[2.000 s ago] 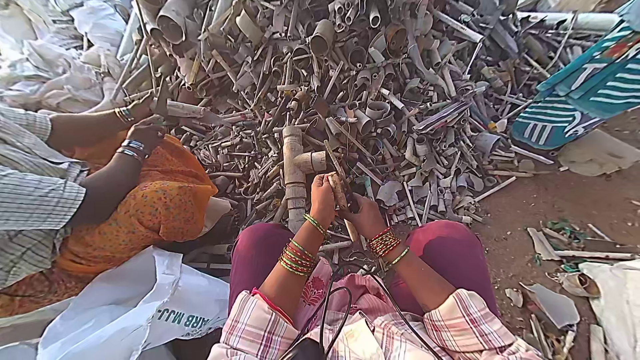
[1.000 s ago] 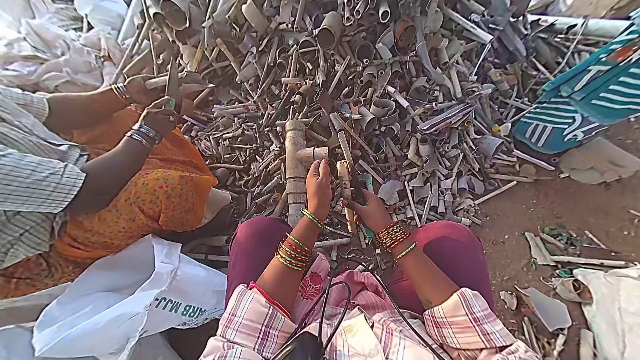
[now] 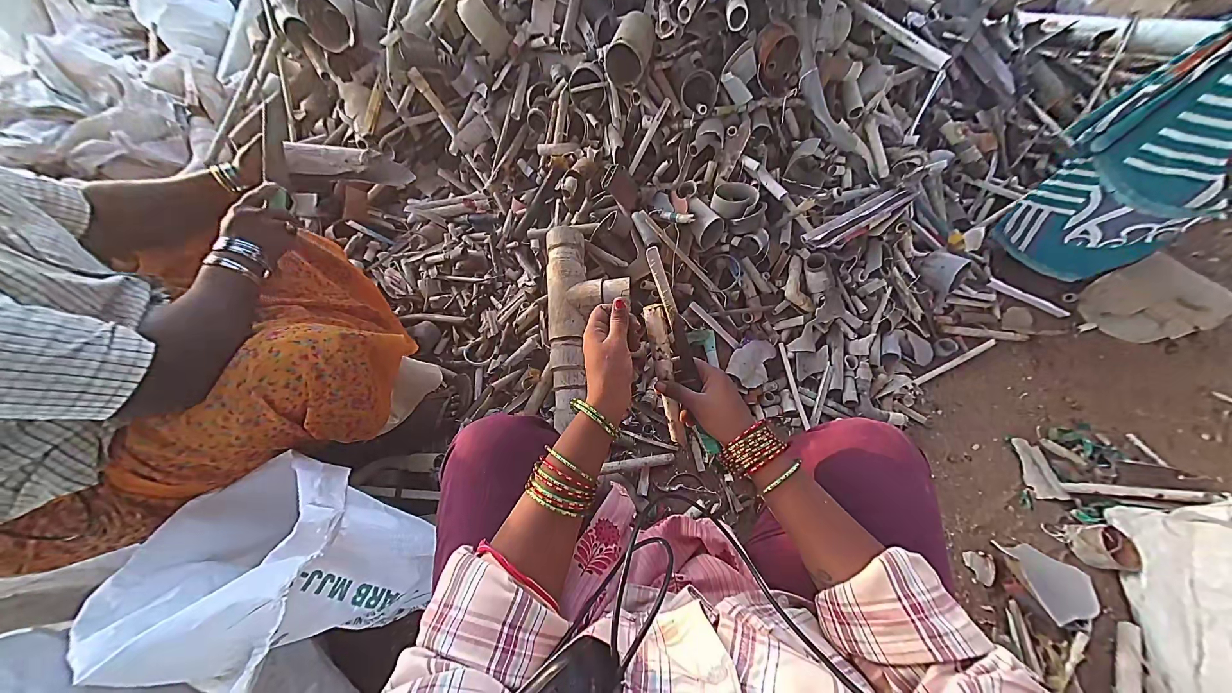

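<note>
My right hand (image 3: 710, 397) is closed around a long dark blade-like tool (image 3: 680, 332) that points up and away. Beside the tool stands a short, rough, pale pipe piece (image 3: 662, 351); whether my fingers also touch it is hard to tell. My left hand (image 3: 609, 361) is raised just left of that piece, thumb and fingers bent near each other. Whether anything small is between them is hidden. Just beyond my left hand lies a beige plastic pipe with a side branch (image 3: 566, 313), its branch end close to my fingertips.
A large heap of scrap pipe pieces (image 3: 731, 197) spreads ahead. At left, a co-worker's hands (image 3: 260, 207) hold a blade and a pipe piece. A white sack (image 3: 250, 568) lies lower left, a teal patterned cloth (image 3: 1107, 192) at right. Broken plastic sheets (image 3: 1054, 582) lie on the soil.
My left hand was on the pale piece two seconds ago and is now apart from it, to the left. The dark tool stays in my right hand. The co-worker's hands have shifted.
</note>
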